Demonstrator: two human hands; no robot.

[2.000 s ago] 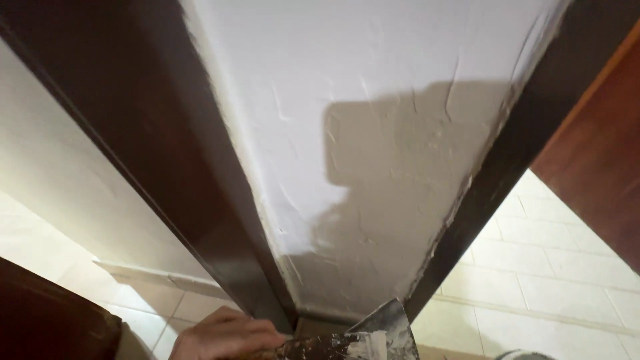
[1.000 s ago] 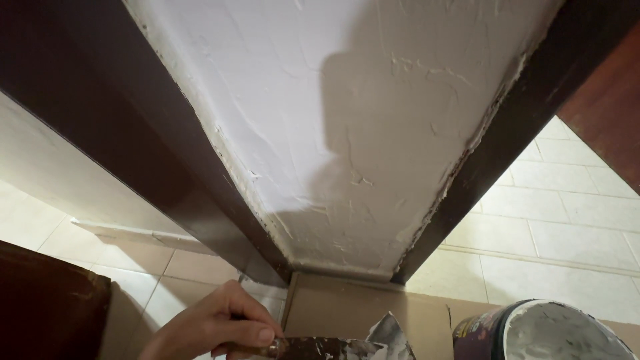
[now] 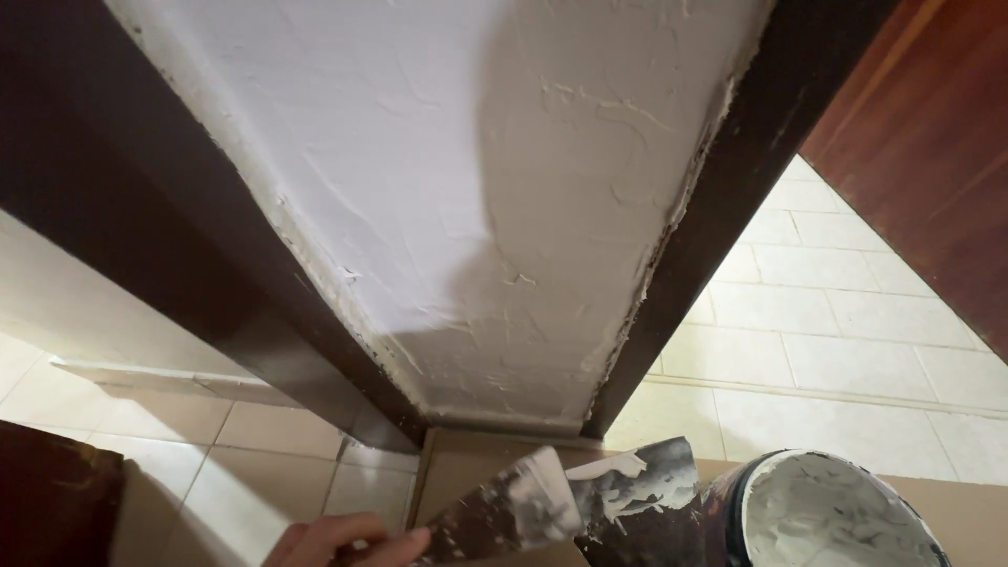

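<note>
My left hand (image 3: pixel 346 542) is at the bottom edge, left of centre, its fingers closed around a putty knife (image 3: pixel 543 500) with white compound smeared on its dark, speckled blade. Touching or overlapping that blade is a second scraper blade (image 3: pixel 669 465), with thick compound on it; what holds it is hidden below the frame. My right hand is out of view. To the right stands an open bucket (image 3: pixel 736 512) of pale compound. Above the tools rises a white wall section (image 3: pixel 441 197) with ridges and small marks, between two dark brown frame posts.
Ragged compound edges line the left post (image 3: pixel 157 197) and right post (image 3: pixel 693 252). Brown board or card (image 3: pixel 465 465) lies at the wall's foot. Tiled floor (image 3: pixel 835 315) shows on both sides. A reddish-brown wooden panel (image 3: pixel 929 157) is at upper right, a dark wooden piece (image 3: pixel 55 504) at lower left.
The view has shifted, bringing the bucket more fully into sight. The two blades, bunched at the bottom edge before, now show side by side, angled toward each other.
</note>
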